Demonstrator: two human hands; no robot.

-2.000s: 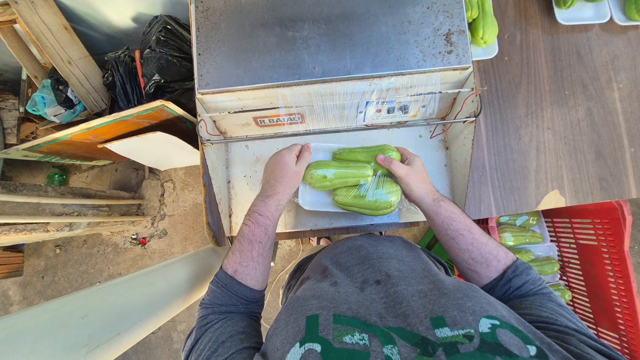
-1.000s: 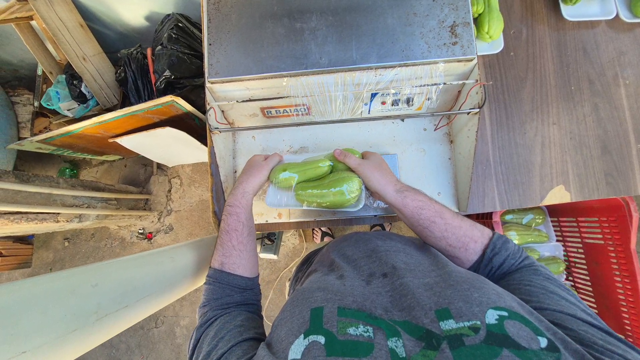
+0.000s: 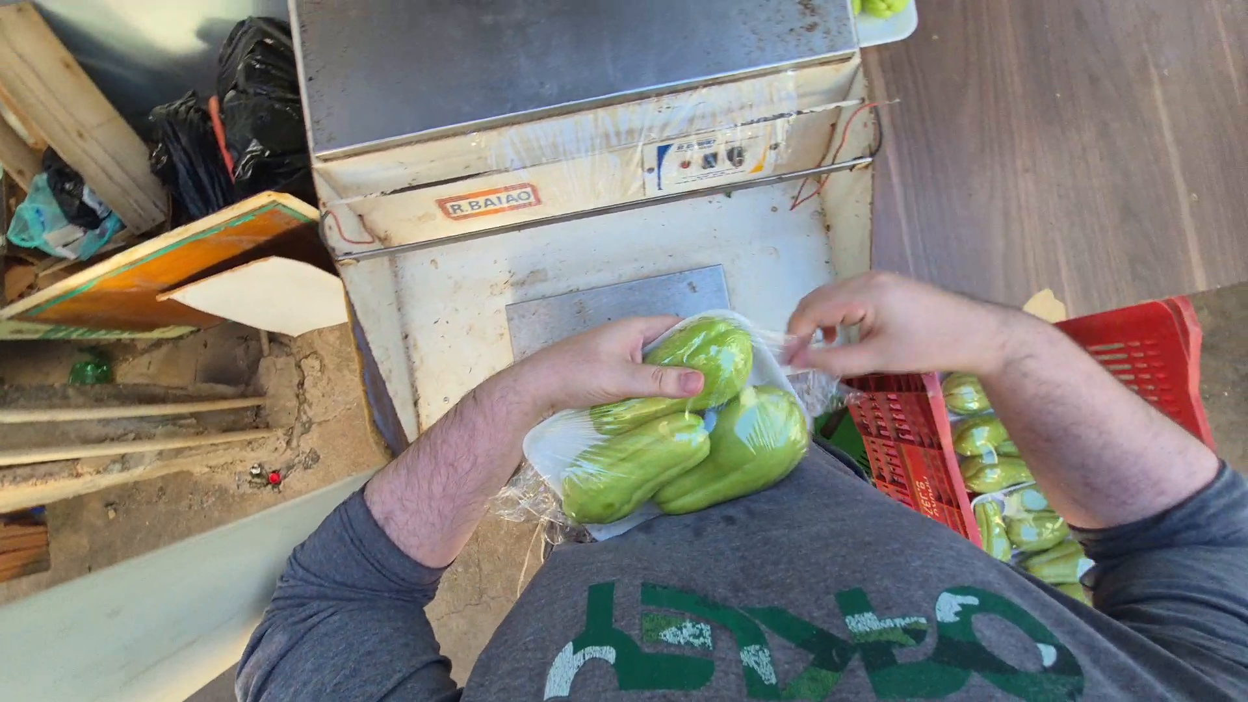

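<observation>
My left hand (image 3: 624, 366) grips a white foam tray (image 3: 548, 450) of green vegetables (image 3: 639, 468), which look like chayotes, under clear film. The tray is tilted against my shirt, its film hanging loose at both ends. At the tray's right end, my right hand (image 3: 843, 327) pinches the clear film (image 3: 824, 385) between thumb and fingers. Behind the tray stands the white film-wrapping machine (image 3: 595, 200), with a metal plate (image 3: 619, 307) on its lower shelf and film stretched across its front.
A red plastic crate (image 3: 1141, 351) with wrapped trays of the same vegetables (image 3: 1033, 526) stands at the lower right. A wooden table (image 3: 1053, 146) adjoins the machine. Boards (image 3: 166, 283), black bags (image 3: 258, 107) and a pale panel (image 3: 175, 585) lie to the left.
The wrapped tray has come off the machine's shelf toward my body and tilted, uncovering the metal plate. My right hand has let go of the tray's edge and moved to the loose film.
</observation>
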